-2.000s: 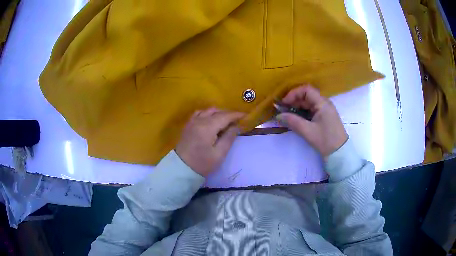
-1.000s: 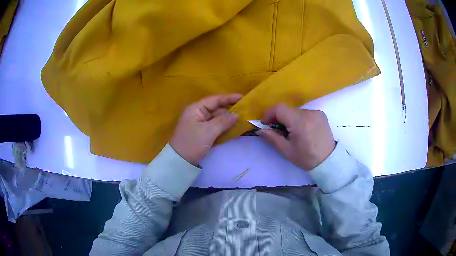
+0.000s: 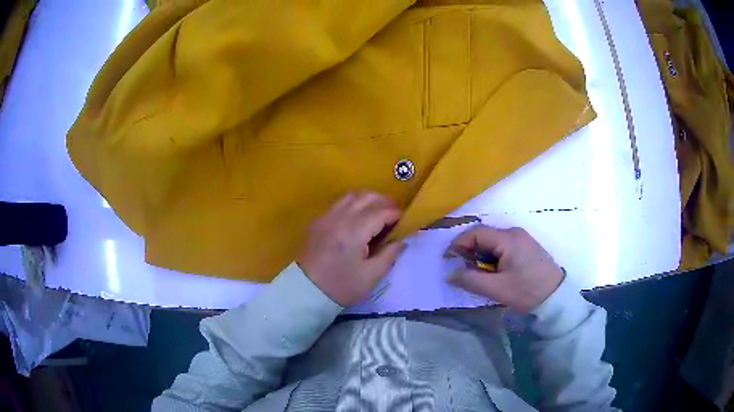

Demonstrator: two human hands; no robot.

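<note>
A mustard-yellow jacket point(image 3: 322, 161) lies over much of the white table, with its right front edge folded back. A round front button point(image 3: 404, 169) and a stitched pocket flap point(image 3: 448, 72) show on it. My left hand point(image 3: 354, 248) pinches the jacket's edge between thumb and fingers, slightly blurred. My right hand point(image 3: 511, 264) is off the cloth to the right, curled around small dark thread snips point(image 3: 486, 261), with a yellowish part showing; the blades are not clearly visible.
The glossy white table point(image 3: 547, 185) has a curved near edge. A black cylinder point(image 3: 32, 224) lies at its left. A long brownish strip point(image 3: 620, 88) is at the right, beside another yellow garment point(image 3: 696, 145). A dark flat piece point(image 3: 451, 222) lies between my hands. White plastic point(image 3: 72, 318) shows below left.
My right hand with the snips has moved away from the cloth, right and toward me. My left hand has moved slightly nearer me with the edge. The front button shows again.
</note>
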